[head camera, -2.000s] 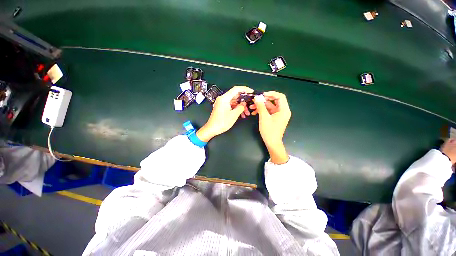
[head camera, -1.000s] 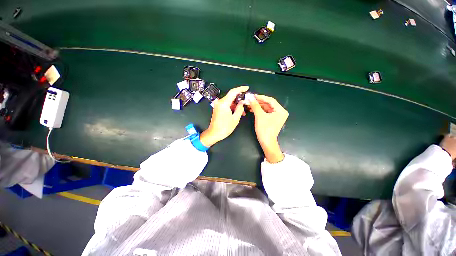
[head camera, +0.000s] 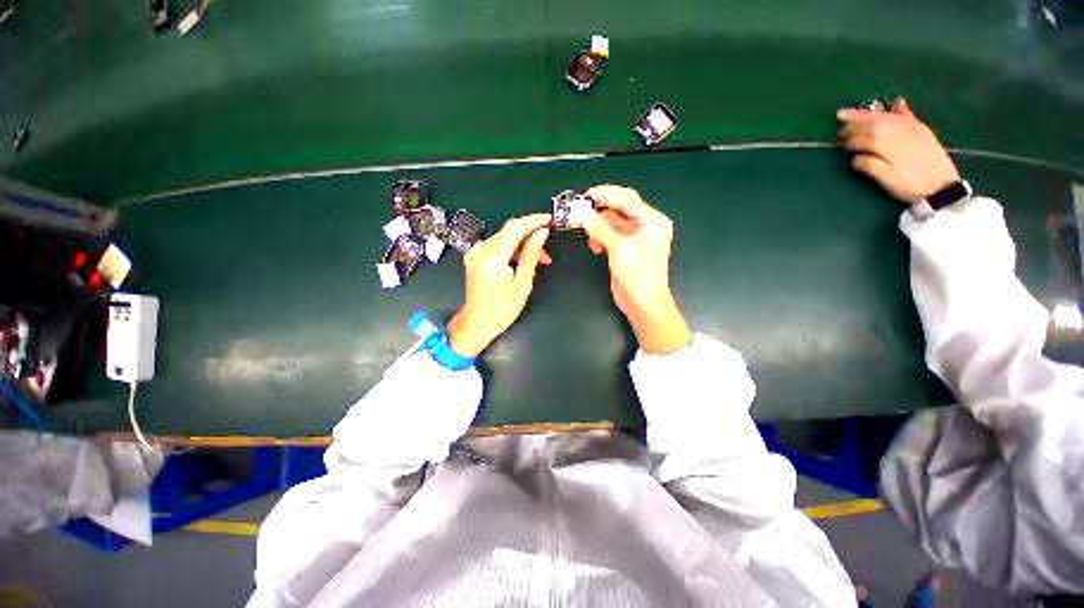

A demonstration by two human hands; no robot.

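A small black square electronic unit (head camera: 563,210) with a white tab (head camera: 581,211) is held up between my two hands, above the dark green bench. My right hand (head camera: 636,244) grips its right side with thumb and fingers at the white tab. My left hand (head camera: 505,276), with a blue wrist strap (head camera: 442,347), has its fingertips at the unit's lower left edge; the exact contact is too small to tell. A loose pile of black units (head camera: 426,222) with white tabs lies on the bench left of my left hand.
The green conveyor belt (head camera: 476,83) beyond the pale line carries one unit with a white and yellow tab (head camera: 586,69) and another unit (head camera: 655,124). A neighbour's hand (head camera: 900,152) reaches onto the belt at right. A white box (head camera: 131,337) with a cord lies at left.
The view has turned. The held unit now shows more openly, and my left fingers are further from my right ones. The neighbour's arm at right has reached over to a unit on the belt.
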